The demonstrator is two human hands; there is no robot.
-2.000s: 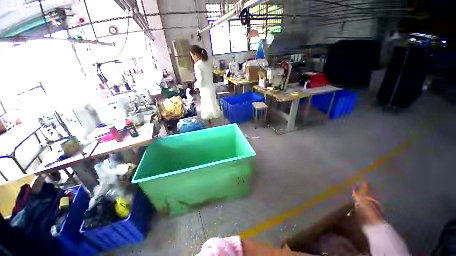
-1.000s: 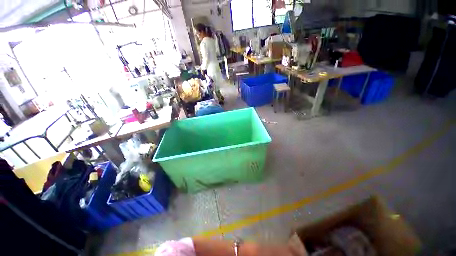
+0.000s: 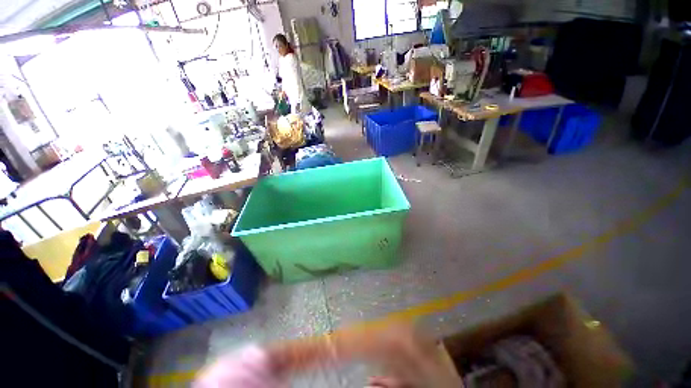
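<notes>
An open brown cardboard carton stands on the floor at the lower right, with a small yellow tag on its rim. A shiny greyish-purple bundle lies inside it. My left hand is blurred at the bottom, beside the carton's left edge; its forearm comes from a pink sleeve at the lower left. Whether its fingers touch or grip the carton cannot be told. My right hand is out of the picture.
A big green tub stands ahead. Filled blue crates are on the left by a bench. Sewing tables, a stool and a blue crate stand behind. A person stands by the left bench.
My right hand, over the carton two seconds ago, has left the picture. My left forearm and hand now show higher and blurred. The view has shifted and the person has moved left.
</notes>
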